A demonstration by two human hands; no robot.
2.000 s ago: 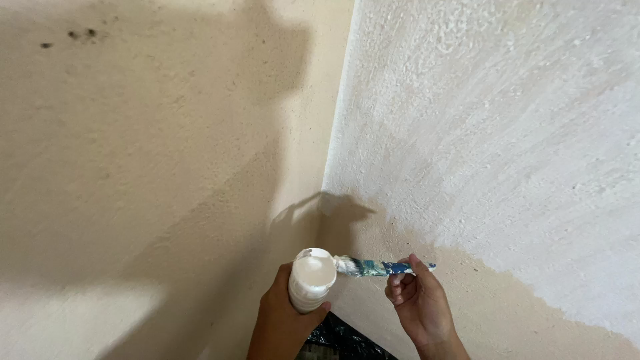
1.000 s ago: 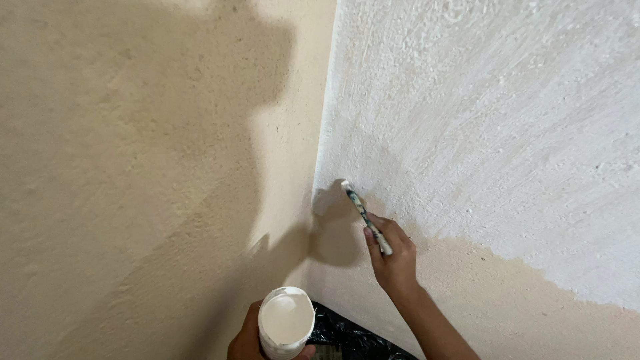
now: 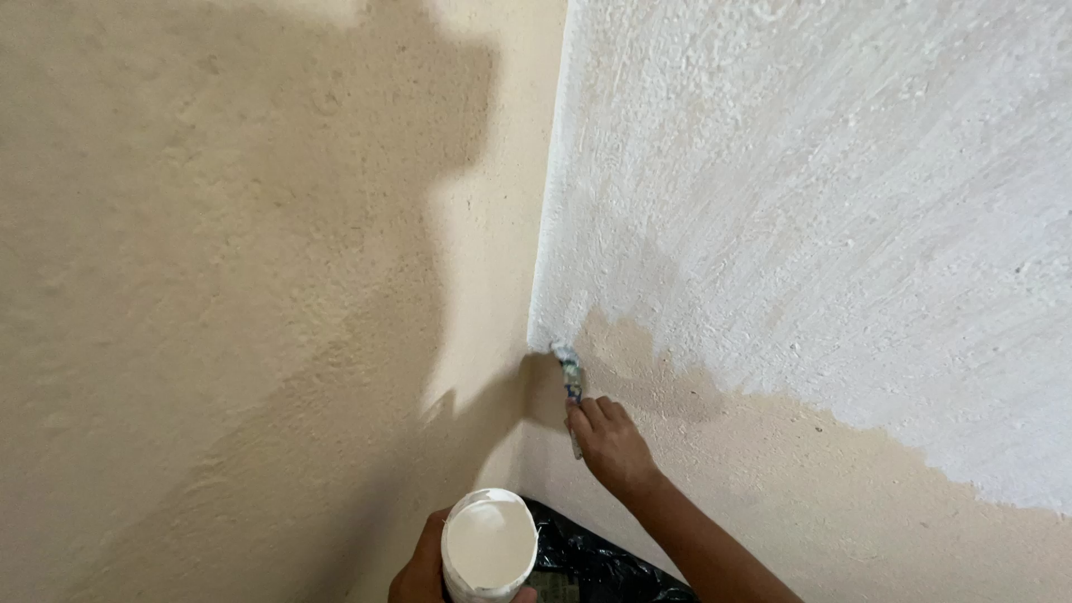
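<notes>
My right hand [image 3: 610, 440] grips a paintbrush [image 3: 573, 381] whose handle is spotted with blue and white. The white-coated bristles touch the right wall close to the corner, at the lower edge of its white paint [image 3: 754, 251]. Low in the view, my left hand [image 3: 421, 563] is wrapped around a white plastic container [image 3: 489, 544] of whitish paint, its open top facing up. The container hides part of that hand's fingers.
The left wall [image 3: 251, 293] is beige and carries broad shadows. Bare beige wall [image 3: 804, 469] shows below the white paint on the right. Black plastic sheeting [image 3: 599, 557] lies at the foot of the corner.
Two seconds ago the brush was at the container's rim; my right hand has since carried it to the wall. White paint now reaches lower beside the corner than one second ago.
</notes>
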